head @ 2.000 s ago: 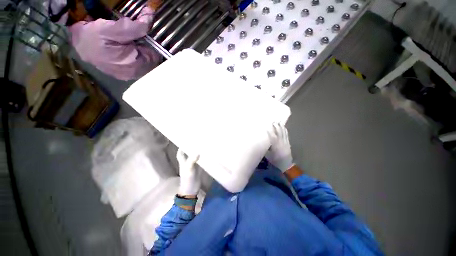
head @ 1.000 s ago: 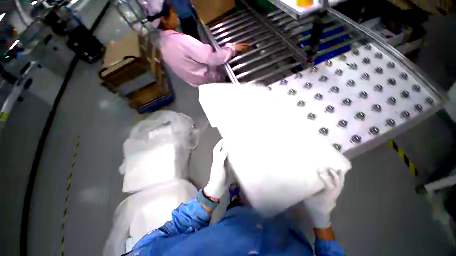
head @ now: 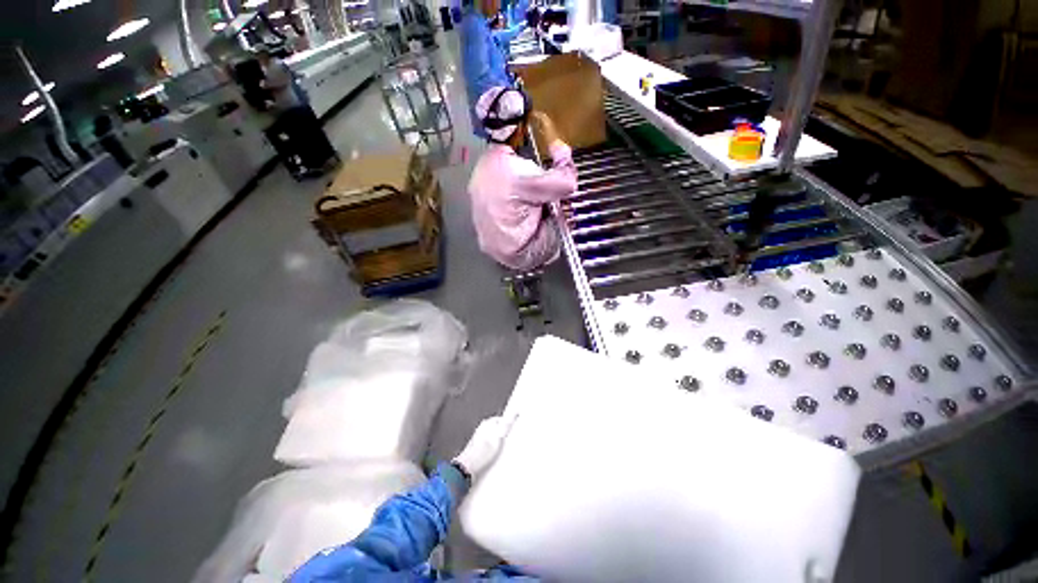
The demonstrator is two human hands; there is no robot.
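A large white foam sheet (head: 660,478) with rounded corners is held in front of me, over the near edge of the ball transfer table (head: 785,330). It is cut off by the bottom edge. My left hand (head: 486,444), in a white glove, grips its left edge. My right hand is hardly visible: only a small pale spot, perhaps a fingertip, shows at the sheet's lower right corner. The rest of that hand is hidden or out of the picture.
Bagged foam stacks (head: 364,416) stand on the floor at left. A person in pink (head: 518,199) sits beside the roller conveyor (head: 649,211), near an upright carton (head: 566,100). A cart with cartons (head: 381,222) stands behind. Black bins (head: 711,105) and a tape dispenser (head: 746,142) lie on the side table.
The view has tilted up, showing more of the line and room. The foam sheet sits lower in the picture, still held by my left hand. My right hand has nearly left the view.
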